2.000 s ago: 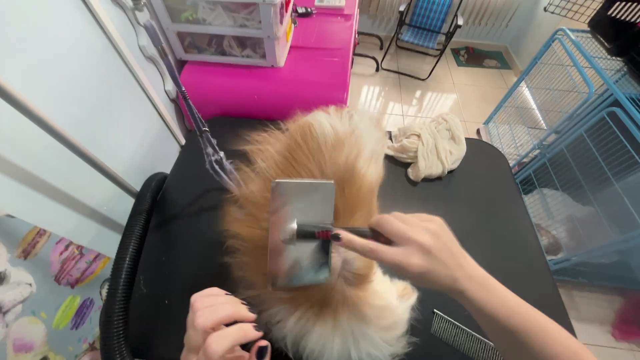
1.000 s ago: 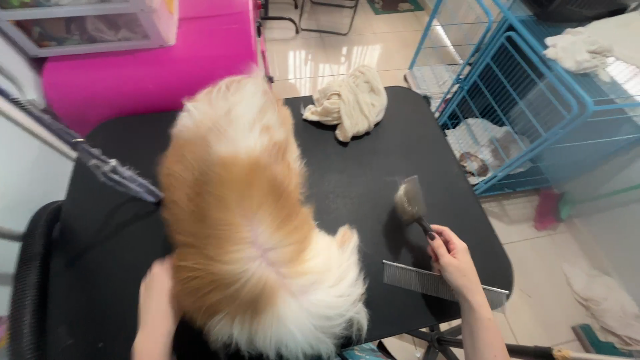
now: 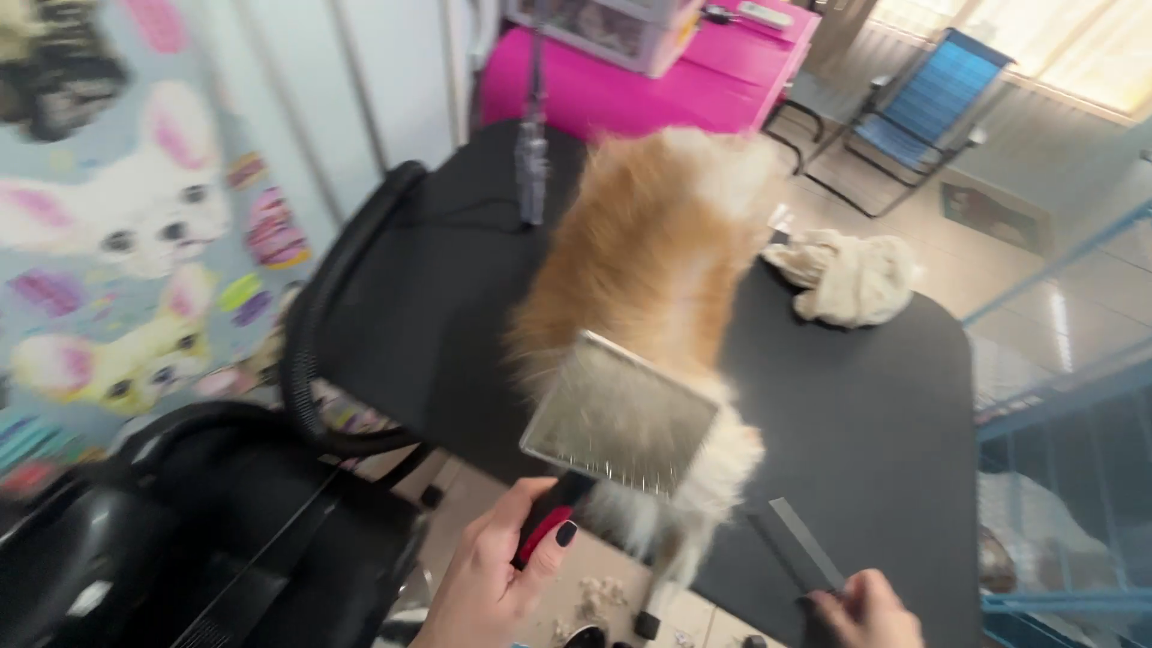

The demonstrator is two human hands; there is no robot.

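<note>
A long-haired orange and white dog (image 3: 648,261) stands on the black grooming table (image 3: 864,405); I cannot make out its face. My left hand (image 3: 504,558), at the near edge, holds a slicker brush (image 3: 621,418) by its black and red handle, with the pin side up and hair among the pins. The brush hides part of the dog's near end. At the lower right my right hand (image 3: 864,612) grips a metal grooming comb (image 3: 807,544), blurred and seen nearly edge-on, over the tabletop. A crumpled cream cloth (image 3: 850,279) lies at the table's far right.
A grooming strap (image 3: 532,171) hangs left of the dog. A black ribbed hose (image 3: 301,360) curves along the table's left edge, above a black chair (image 3: 297,540). Behind are a pink cabinet (image 3: 729,85) and a blue folding chair (image 3: 936,103); a blue cage (image 3: 1062,423) is at right.
The slicker brush was in my right hand and is now in my left. My right hand has taken hold of the comb, which earlier lay on the table. The view has swung left.
</note>
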